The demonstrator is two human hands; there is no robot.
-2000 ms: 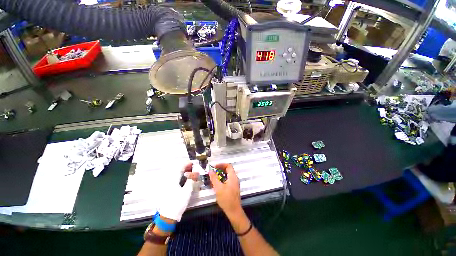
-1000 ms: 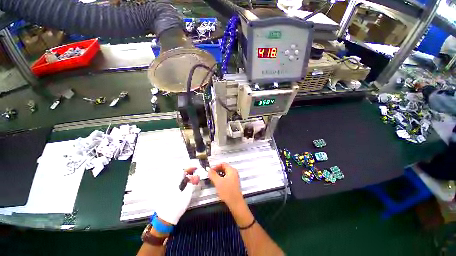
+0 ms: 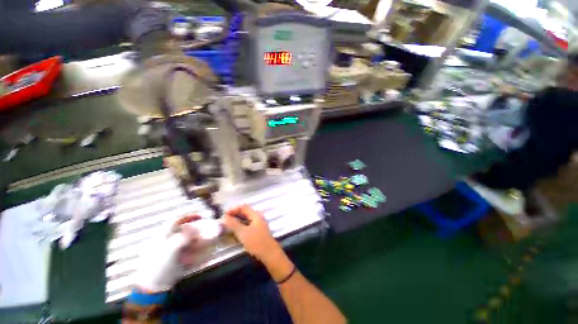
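The picture is blurred. My left hand, in a white glove with some bare fingertips, is over the ribbed metal plate with its fingers closed around a small white piece. My bare right hand is beside it, its fingertips bent together at the piece. Whether the right fingers hold a part of their own cannot be told. The dark soldering iron head stands just behind the hands.
White plastic housings lie heaped at left. Green circuit boards lie on the black mat at right. The controller and fume hood stand behind. A person's dark sleeve is at far right.
The view has turned right, so the station and parts appear further left, and it is blurred now. My hands are still close together, a little lower and nearer me relative to the iron.
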